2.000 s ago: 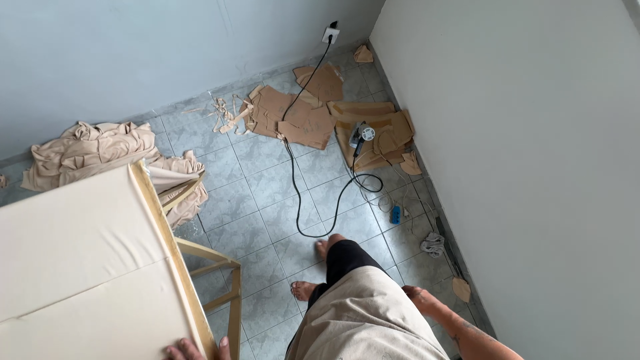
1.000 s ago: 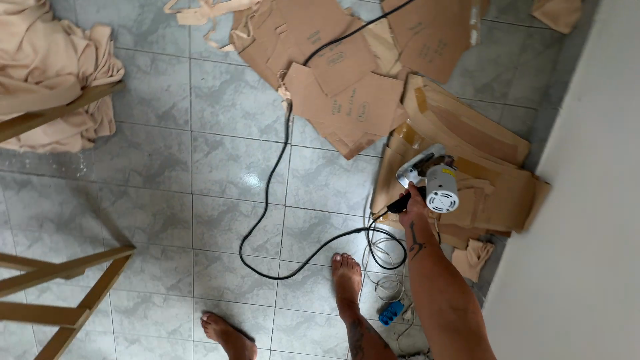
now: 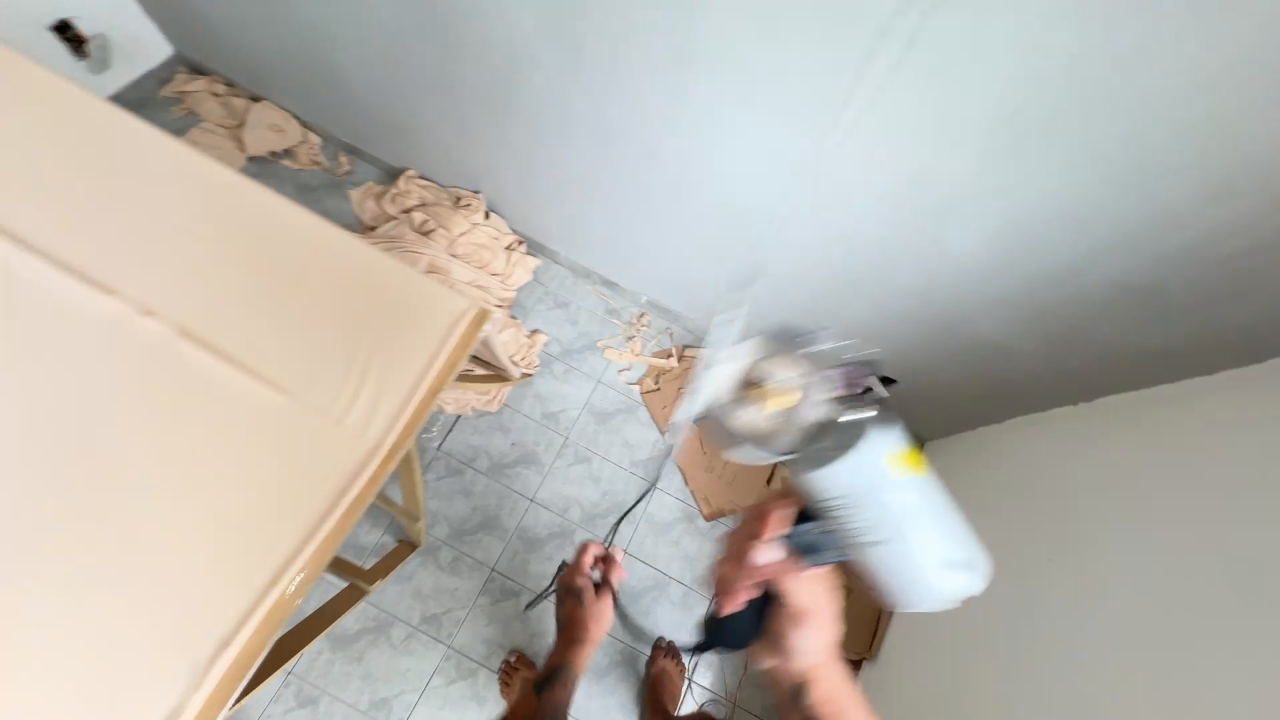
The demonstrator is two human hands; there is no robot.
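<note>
My right hand point(image 3: 785, 590) is closed around the black handle of an electric fabric cutting machine point(image 3: 890, 510), lifted above the floor and blurred by motion. Its cylindrical white motor housing points to the lower right. To its left, my left hand point(image 3: 590, 575) grips the machine's black power cord point(image 3: 630, 512). The cord hangs between the hands and also runs up behind the machine. Beige fabric covers the wooden-edged table point(image 3: 200, 350) on the left.
Piles of beige fabric point(image 3: 450, 235) lie along the wall, with fabric scraps point(image 3: 640, 345) nearby. Cardboard pattern pieces point(image 3: 720, 475) are on the tiled floor, partly behind the machine. The table's wooden leg frame point(image 3: 400, 500) stands left of my feet.
My right hand has raised the cutting machine from the cardboard on the floor. My left hand, out of view one second ago, now holds the cord. The view has swung back toward the table.
</note>
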